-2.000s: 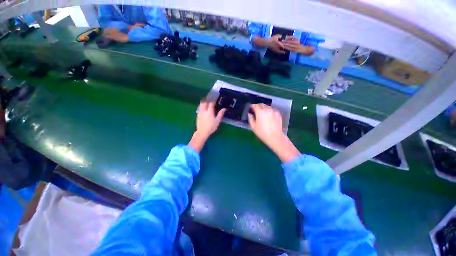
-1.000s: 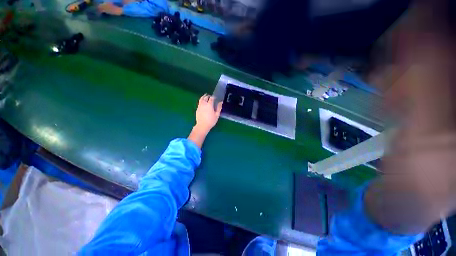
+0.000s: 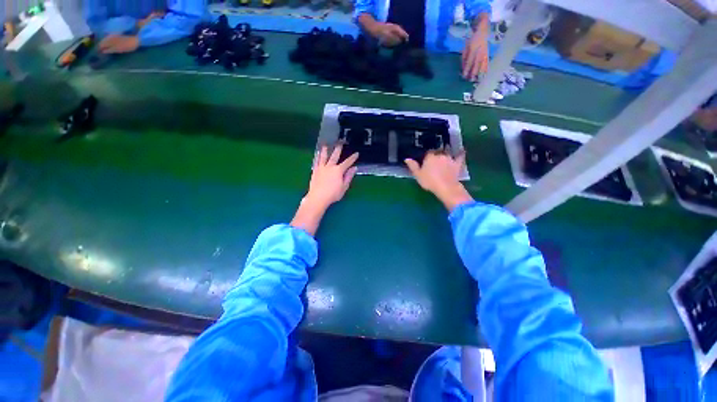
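Note:
A black panel (image 3: 379,149) lies on a silvery-white bubble-wrap sheet (image 3: 331,118) on the green belt in front of me. A dark bar runs along its far edge, and small bright bracket shapes show on its left and right halves. My left hand (image 3: 329,179) rests at the panel's near left corner with the fingers spread. My right hand (image 3: 440,174) is at its near right corner, thumb on the panel and fingers bent; whether it grips anything is unclear.
Similar panels on sheets lie to the right (image 3: 542,155), partly behind a slanting white post (image 3: 586,161). Dark part heaps (image 3: 346,56) lie at the far side near other workers' hands (image 3: 476,56). A carton of white sheets (image 3: 118,361) stands at lower left.
My right hand has come back from the blurred near right to the panel. The panel's right half now bears bright bracket shapes, and a dark bar lies along the far edge. The view has shifted.

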